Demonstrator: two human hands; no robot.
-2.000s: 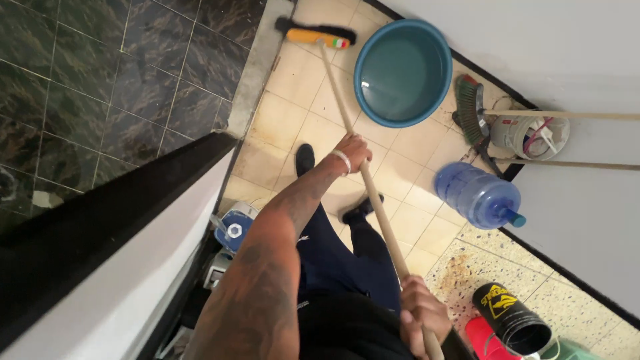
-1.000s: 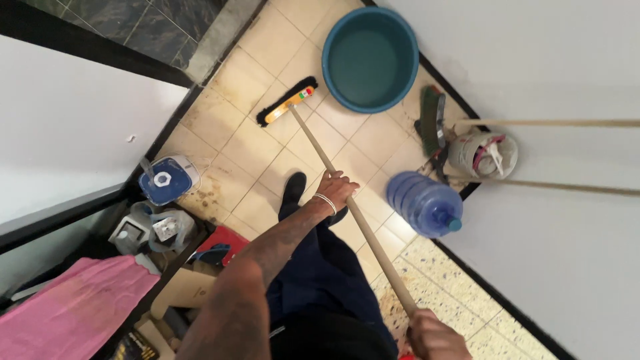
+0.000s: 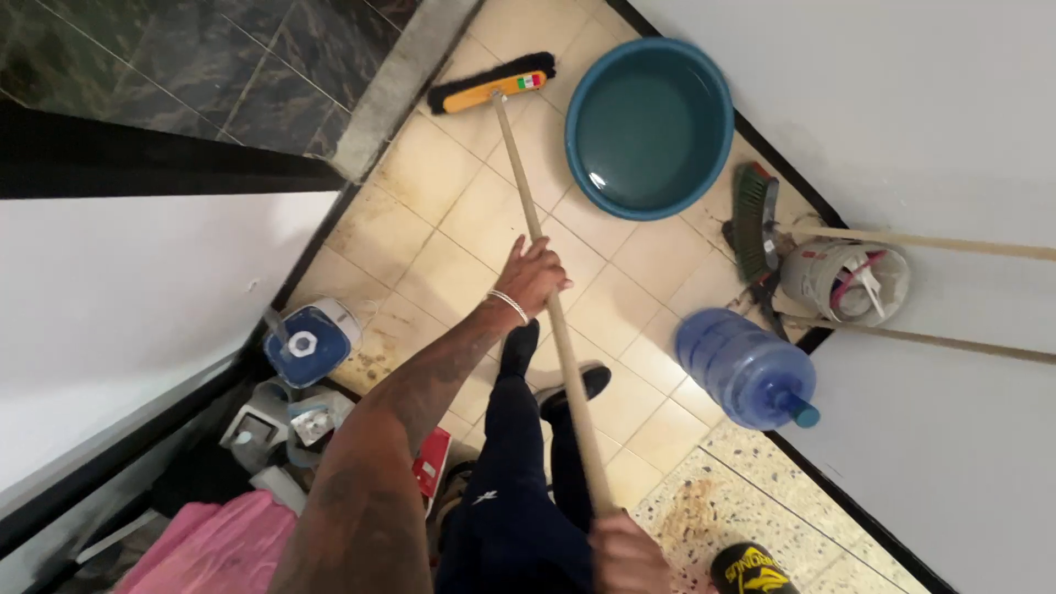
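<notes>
A push broom with an orange head and black bristles (image 3: 492,84) rests on the beige tiles, near a grey sill. Its long wooden handle (image 3: 569,363) runs down toward my body. Partway along that handle lies my left hand (image 3: 532,276), with a bracelet at the wrist; its thumb side and fingers rest round the wood. Lower down, my right hand (image 3: 629,554) grips the handle near its upper end, slightly blurred. Right of the broom head stands a round teal tub (image 3: 649,128) holding liquid.
At the right are a green-bristled broom (image 3: 754,223), a bucket (image 3: 891,285) and a blue water jug (image 3: 742,367). A blue-lidded container (image 3: 307,346) stands by the left wall, above pink cloth (image 3: 214,549). A black container (image 3: 752,569) is at lower right. My shoes are mid-floor.
The broom head has moved away from my feet, toward the sill, since one second ago; two seconds ago it was also by the sill. Both hands have stayed on the handle. The view has shifted.
</notes>
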